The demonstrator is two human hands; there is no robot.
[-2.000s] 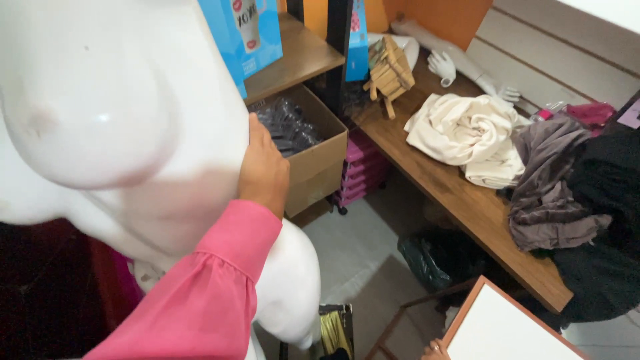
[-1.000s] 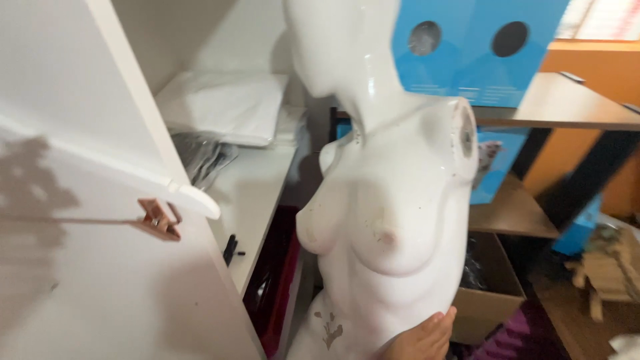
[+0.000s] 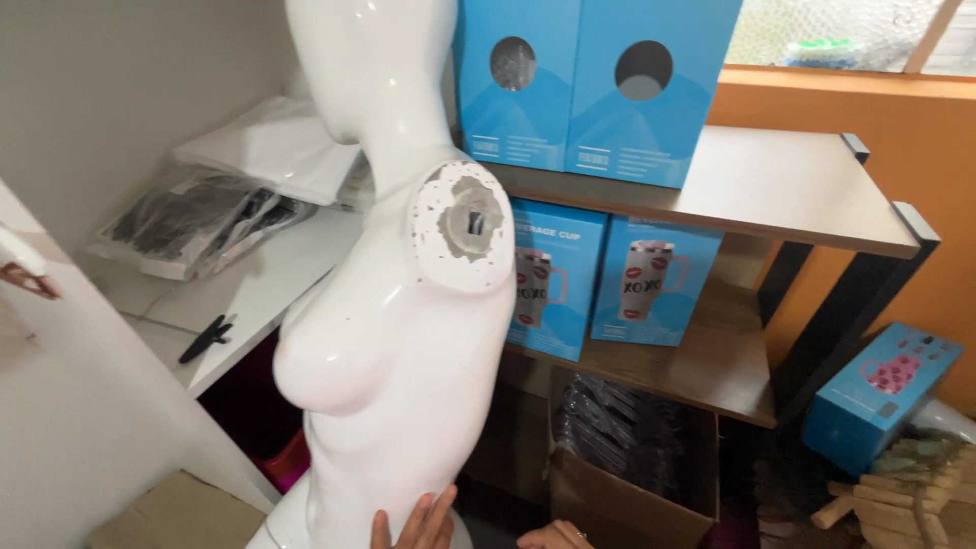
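A glossy white mannequin torso without arms stands upright in the middle of the head view, its shoulder socket chipped and turned toward me. At the bottom edge my left hand lies with spread fingers against the mannequin's lower side. My right hand is just to the right, apart from the mannequin, mostly cut off by the frame, with a ring on one finger; whether it holds anything is hidden. Below the shelves, an open cardboard box of plastic-wrapped dark items is near my right hand.
Blue cup boxes stand on a wooden shelf unit behind the mannequin. At left are a white shelf with bagged items and a black clip, and a white door. Another blue box is at right.
The view has swung from the table and clothes to the mannequin's shoulder and the shelves. The mannequin appears turned more sideways than one second ago. A second hand now shows at the bottom.
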